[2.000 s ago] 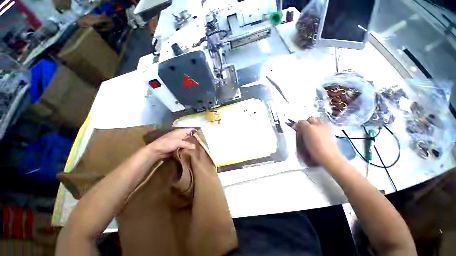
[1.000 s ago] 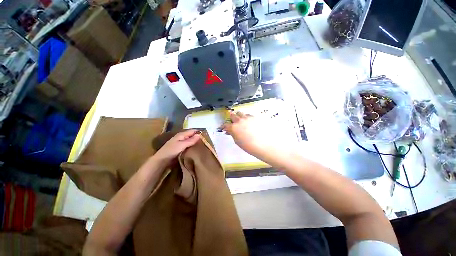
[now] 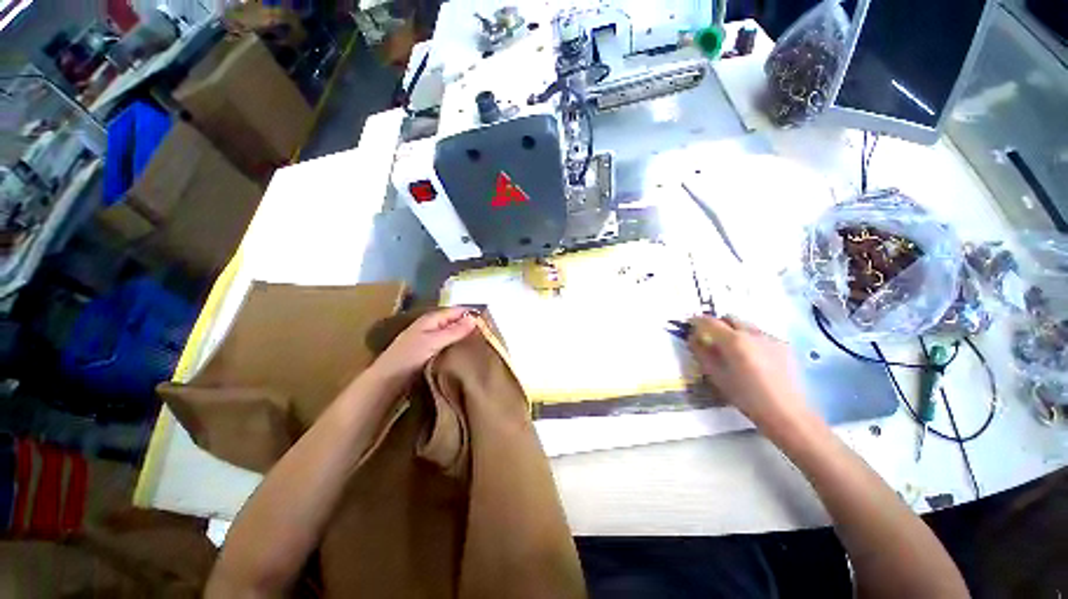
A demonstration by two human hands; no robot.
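Note:
My left hand (image 3: 436,339) grips the rim of a brown bag body (image 3: 504,468), which hangs over the front edge of the table. A paler tan binding shows at the rim beside my fingertips. My right hand (image 3: 744,365) is at the right end of the template plate (image 3: 609,339), closed on a small dark tool, perhaps thread snips (image 3: 679,329), whose tip points left. The small yellow clamp (image 3: 545,277) sits below the sewing machine head (image 3: 501,187), a little beyond the bag rim and apart from it.
A second brown bag body (image 3: 310,339) lies at the table's left. A plastic bag of brown and gold hardware (image 3: 881,263), a green-handled screwdriver (image 3: 932,380) and a black cable are at the right. A dark curved tool (image 3: 712,220) lies right of the head. A dark-screened panel (image 3: 914,59) stands upper right.
My right hand went from the table right of the plate to the clamp, then moved back right to the plate's right end. My left hand still holds the bag rim.

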